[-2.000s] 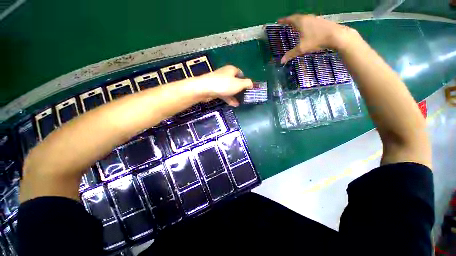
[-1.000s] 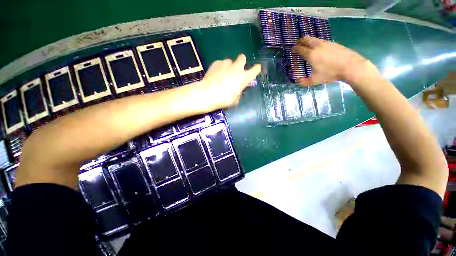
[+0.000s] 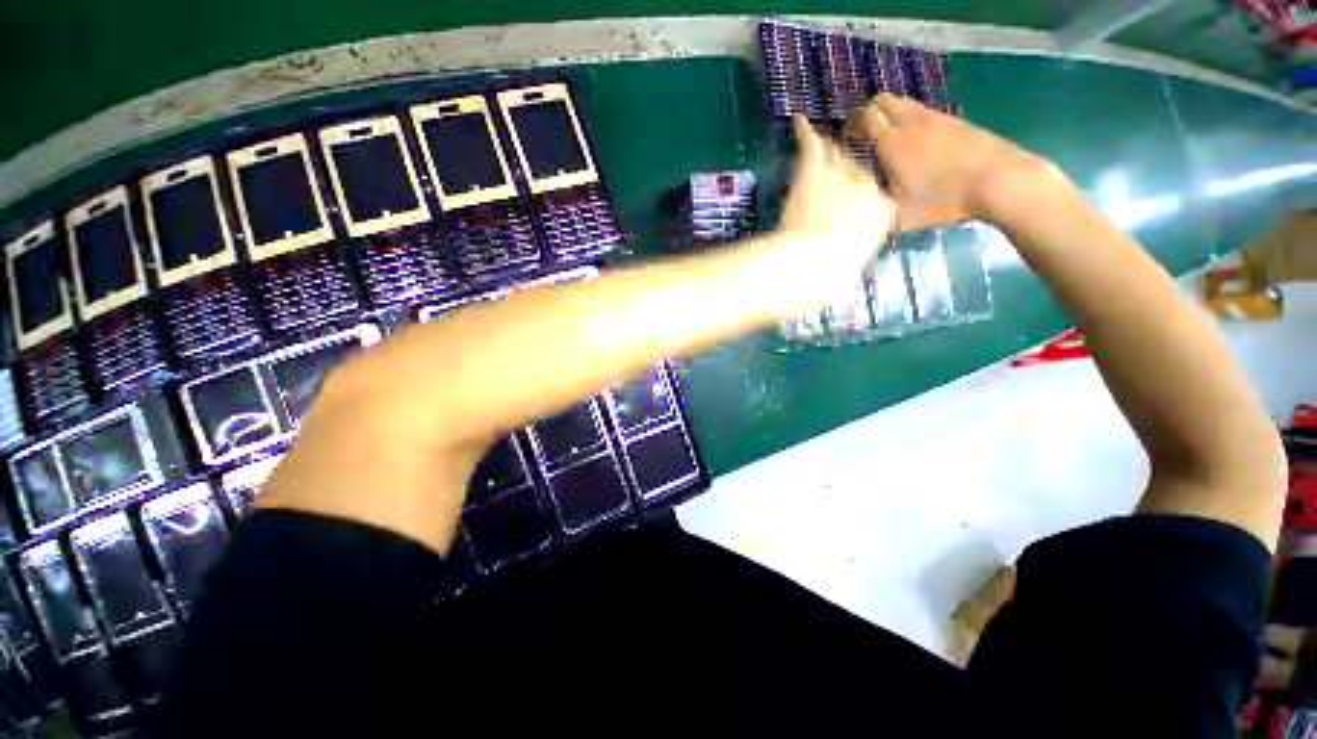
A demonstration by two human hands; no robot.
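Observation:
My left hand (image 3: pixel 841 202) and my right hand (image 3: pixel 924 159) are close together over the keypad stacks (image 3: pixel 852 72) at the upper right. Their fingertips are at the near side of the stacks; what they touch is hidden by the hands and blur. A small keypad stack (image 3: pixel 721 205) lies alone on the green bench, left of my left hand. A clear blister tray (image 3: pixel 932 282) with shiny pockets lies below the hands, partly covered by my left hand.
A large black blister tray (image 3: pixel 703 469) fills the left. Its upper row holds gold-framed housings with keypads fitted (image 3: pixel 376 173); its lower row holds dark-windowed pieces, partly under my left arm. A pale bench edge (image 3: pixel 650 51) runs behind. A brown carton (image 3: pixel 1242 289) is on the floor at right.
My left hand has moved right, from beside the black tray to my right hand at the stacks. The small keypad stack it held two seconds ago now lies on the bench.

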